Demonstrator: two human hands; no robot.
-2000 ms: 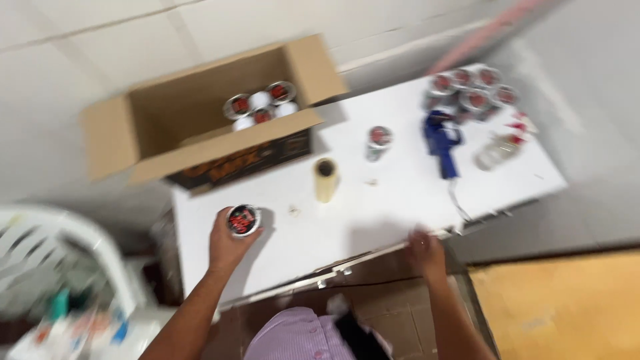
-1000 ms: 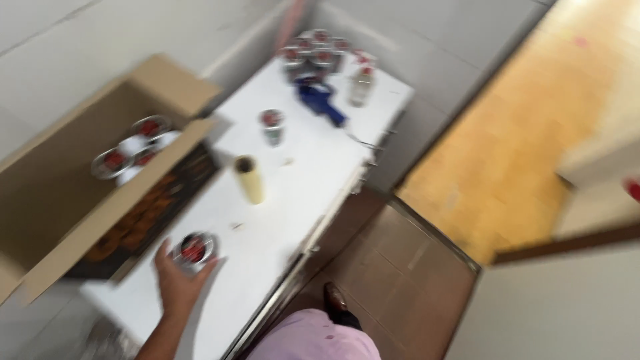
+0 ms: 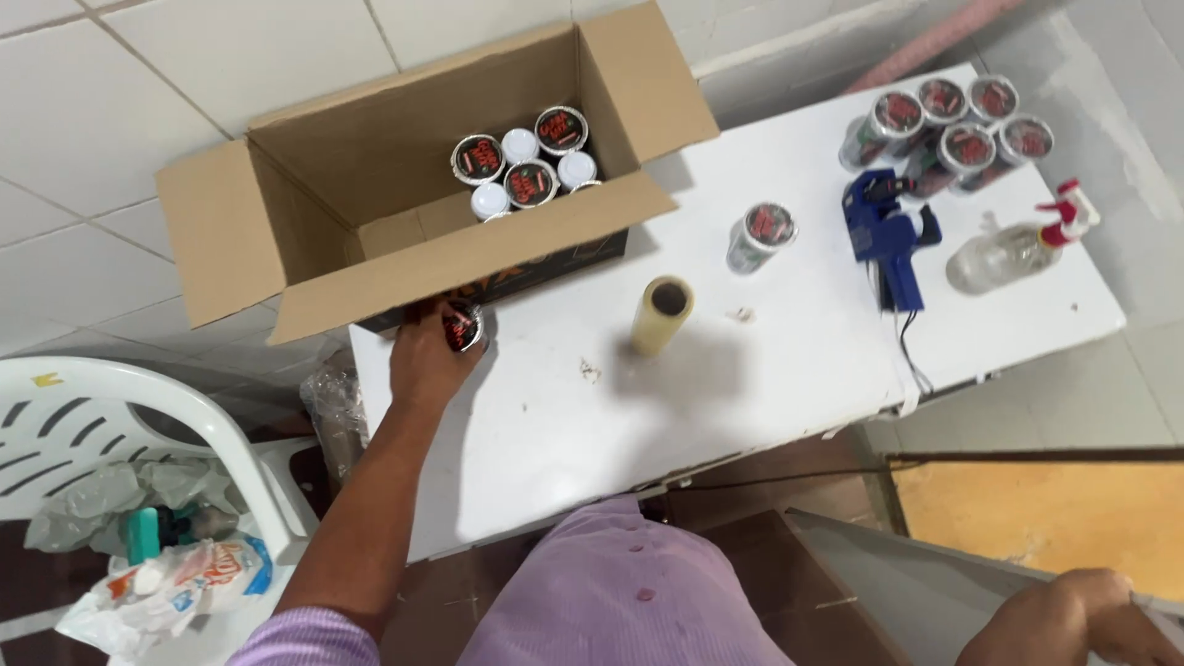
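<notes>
My left hand [image 3: 427,361] is closed around a round container with a black and red printed lid [image 3: 464,326], low against the front of an open cardboard box [image 3: 476,268]. Several similar lidded containers [image 3: 531,184] and white-capped ones [image 3: 520,146] stand inside the box's right part. Another lidded container [image 3: 763,239] stands alone on the white table [image 3: 555,435], behind and right of an upright yellowish roll with a hollow core [image 3: 662,316]. At the lower right, my right hand [image 3: 1064,615] is at the upper edge of a grey panel [image 3: 888,564]; its fingers are partly hidden.
A blue label gun [image 3: 890,236], a clear spray bottle with a red and white head [image 3: 1004,259] and a group of lidded containers [image 3: 967,146] stand at the table's right end. A white plastic chair [image 3: 199,421] holding bags is at the left. A cable hangs over the table's front edge.
My left hand has moved with the container close to the box's front. My right hand, over the table's front edge two seconds ago, is now at the grey panel. The view has swung and returned.
</notes>
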